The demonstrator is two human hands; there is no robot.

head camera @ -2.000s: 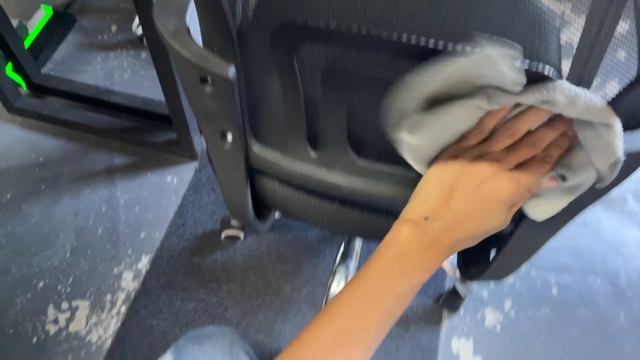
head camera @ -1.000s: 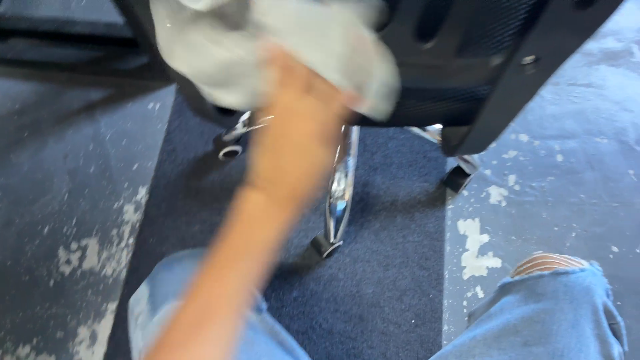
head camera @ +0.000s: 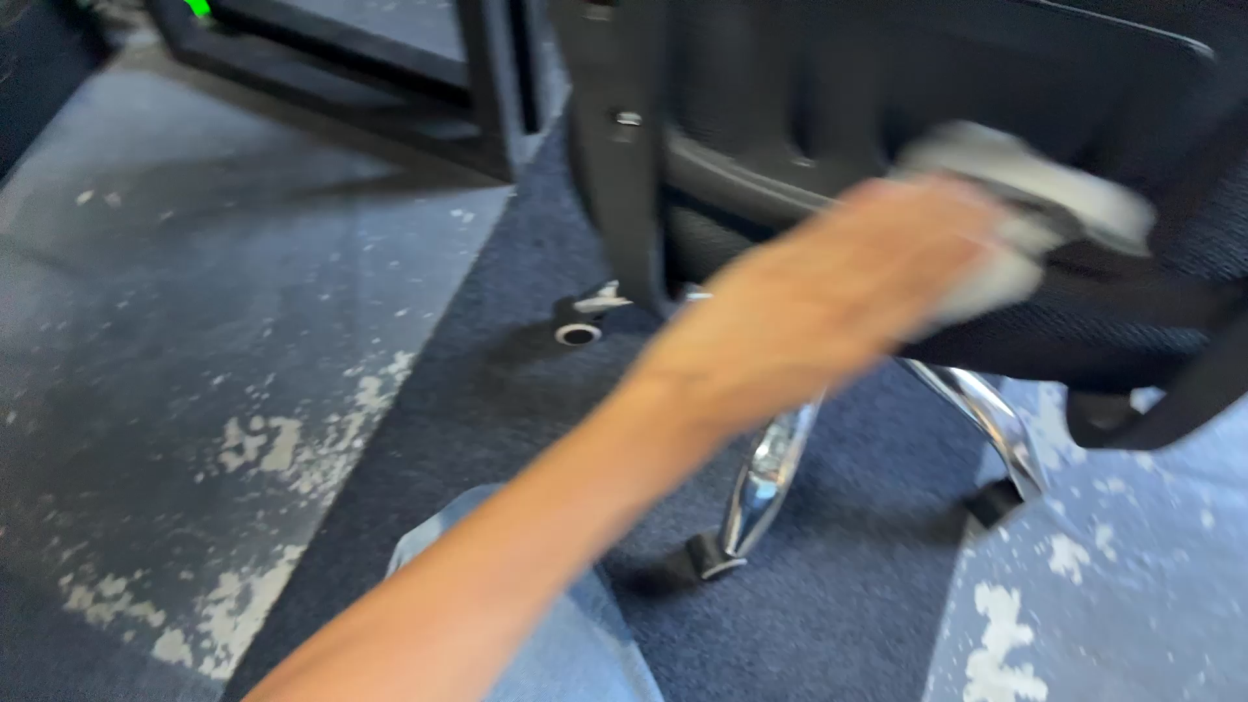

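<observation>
My left hand [head camera: 868, 263], blurred, reaches up and right from the bottom left, back of the hand showing. It presses a light grey cloth [head camera: 1072, 195] against the lower back of a black office chair [head camera: 760, 97]. The cloth bunches beyond my fingers, which are partly hidden in it. Under the seat, a chrome chair leg [head camera: 775, 473] ends in a dark caster [head camera: 712, 558]. Another caster [head camera: 577, 333] shows to the left. My right hand is out of view.
A black metal frame [head camera: 492, 97] stands left of the chair. Dark blue carpet [head camera: 829, 604] lies under the chair, bordered by grey floor with worn paint [head camera: 263, 439]. My jeans-covered leg [head camera: 575, 643] is at the bottom.
My left hand and the cloth, at the chair's lower left a second ago, are now farther right along its lower back. The view has shifted.
</observation>
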